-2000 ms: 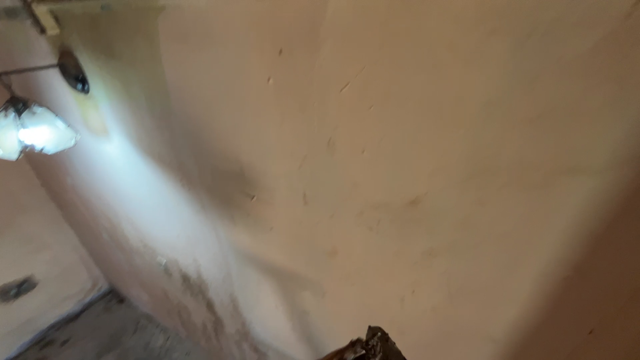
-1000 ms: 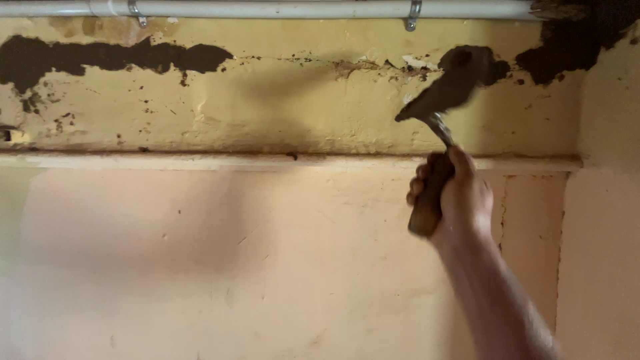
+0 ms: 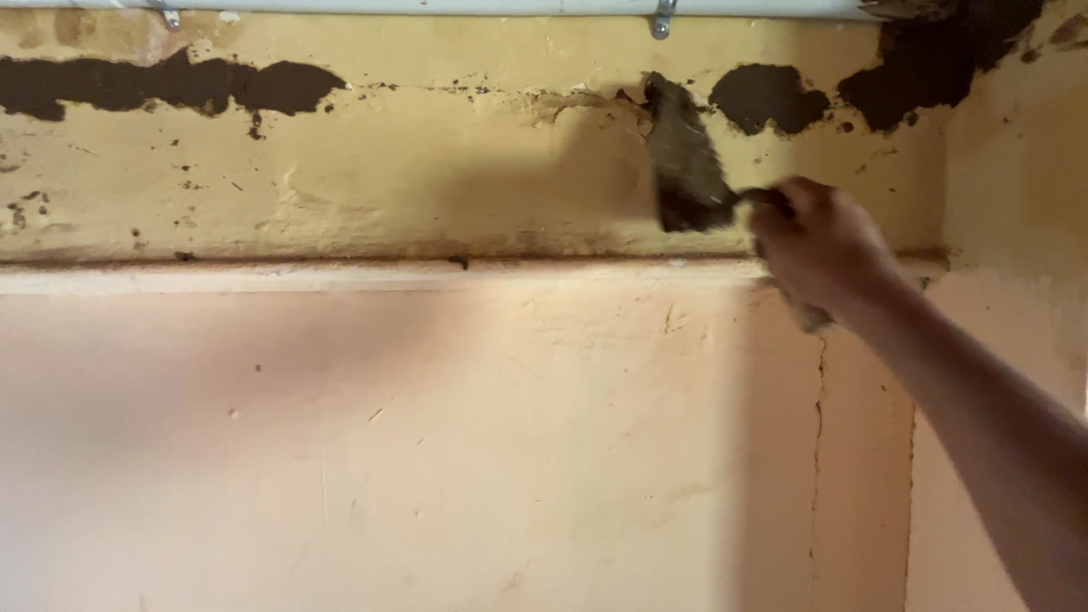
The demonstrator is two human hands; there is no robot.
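My right hand (image 3: 820,242) grips the handle of a mortar-smeared trowel (image 3: 690,166), its blade tilted with the tip up and to the left. The tip is at a rough crack (image 3: 586,100) in the yellow upper wall; whether it touches the wall cannot be told. Just right of the blade, a rounded patch of dark mortar (image 3: 769,98) sticks to the wall. A long dark mortar band (image 3: 170,85) runs along the same line at the left. My left hand is out of view.
A white pipe (image 3: 425,7) held by metal clips (image 3: 663,19) runs along the top. More dark mortar (image 3: 922,72) fills the upper right corner. A narrow ledge (image 3: 382,276) divides the yellow wall from the pink lower wall (image 3: 510,442), which has a vertical crack (image 3: 818,425) at the right.
The view has swung up from the lower wall. Since one second ago, the trowel has turned and come off the spot right of the crack, where a separate mortar patch now shows.
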